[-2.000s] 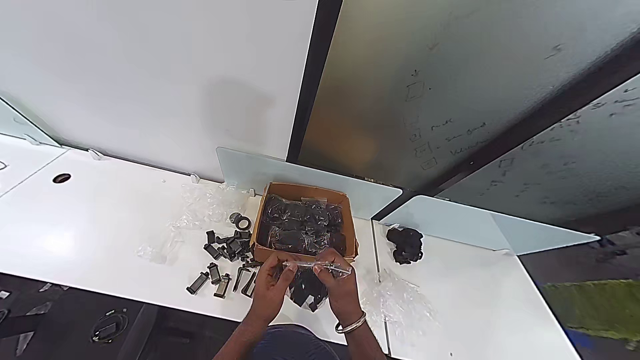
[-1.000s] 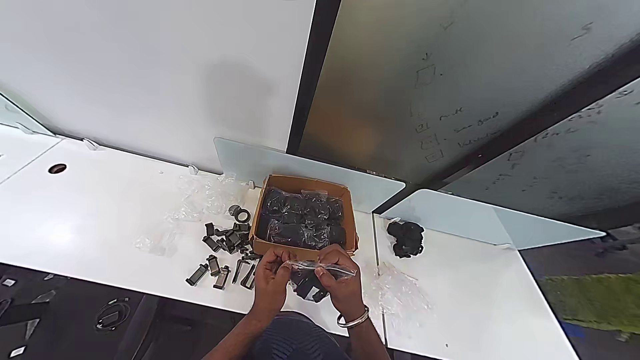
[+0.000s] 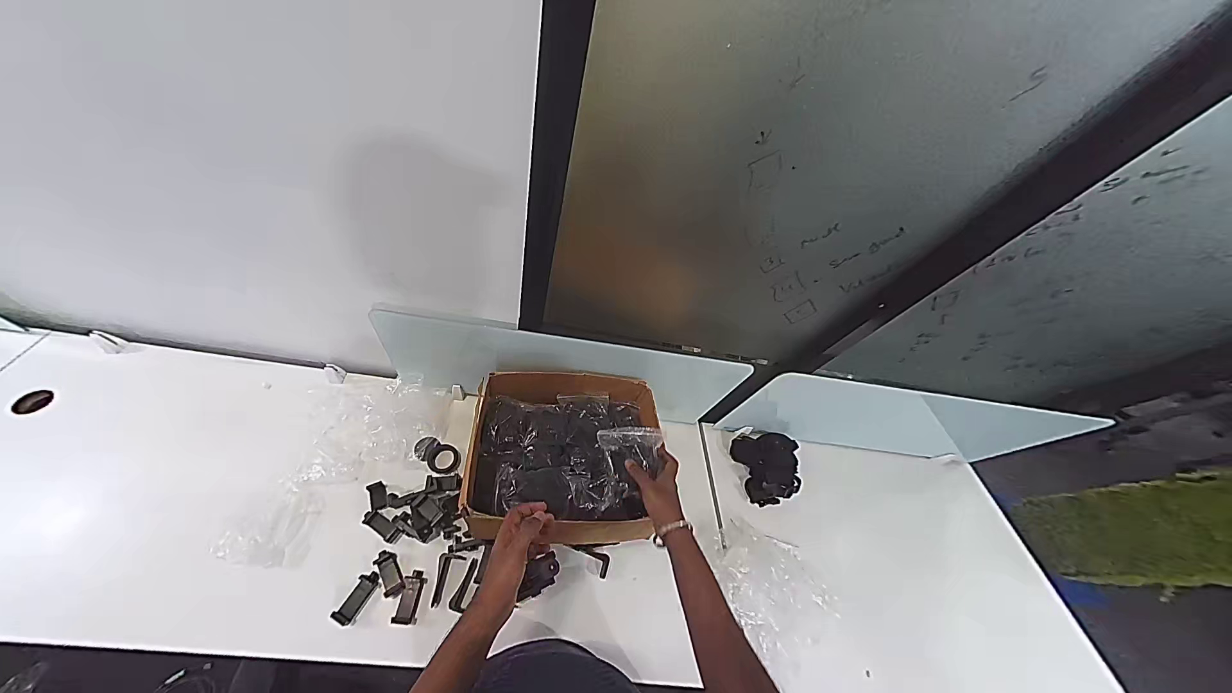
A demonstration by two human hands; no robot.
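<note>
A cardboard box (image 3: 558, 531) stands on the white table, filled with clear plastic bags (image 3: 544, 428) of black parts. My right hand (image 3: 657, 489) holds a clear zip bag (image 3: 630, 450) with dark contents over the right side of the box. My left hand (image 3: 525, 527) is at the box's front edge, its fingers bent together; whether it grips anything cannot be told. Black plastic brackets (image 3: 423, 510) lie in a pile left of the box. More black parts (image 3: 537, 576) lie on the table behind my left forearm, partly hidden by it.
Crumpled clear plastic (image 3: 361, 433) and rolls of tape (image 3: 444, 457) are left of the box. Black items (image 3: 767, 467) lie on the right table section, with more clear plastic (image 3: 770, 587) nearer me. Low glass dividers (image 3: 847, 414) run along the back edge.
My hands were together in front of the box, holding a clear bag. Now they are apart: the right has moved over the box with a bag, the left is at its front edge.
</note>
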